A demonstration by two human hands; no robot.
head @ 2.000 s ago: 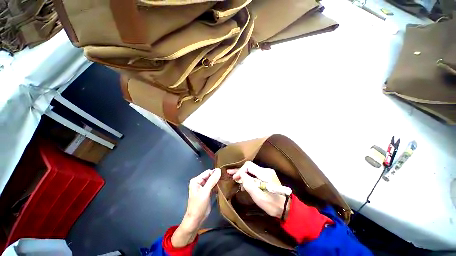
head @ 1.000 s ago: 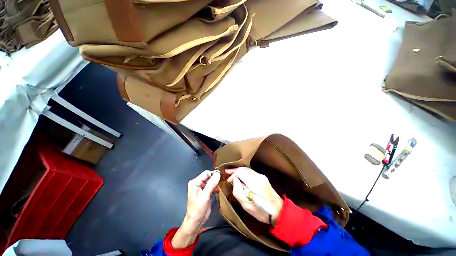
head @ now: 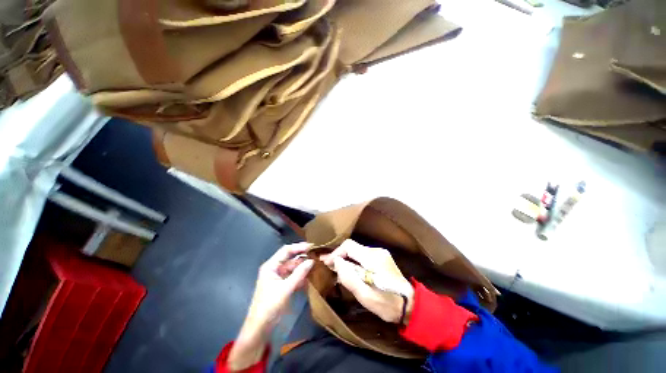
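Note:
An open tan-brown bag lies at the table edge and over the lap, its mouth facing up. My left hand pinches the bag's edge at the left end of the mouth; what lies exactly between the fingertips is too small to tell. My right hand is over the mouth, its fingertips close to the left ones. It holds a slim pale pen-like tool, mostly hidden by the fingers. The tool's tip is not clear. The inside of the bag is dark and partly covered by my right hand.
Stacked brown bags lie at the upper left of the white table. Another brown bag lies at the right. Red-black snips, a patterned pen-like tool and oval pieces lie nearer. A red crate stands lower left.
The view has shifted, so the table things sit further left. My left fingers have moved onto the bag's edge. My right hand has turned, and the tool's pale barrel shows less.

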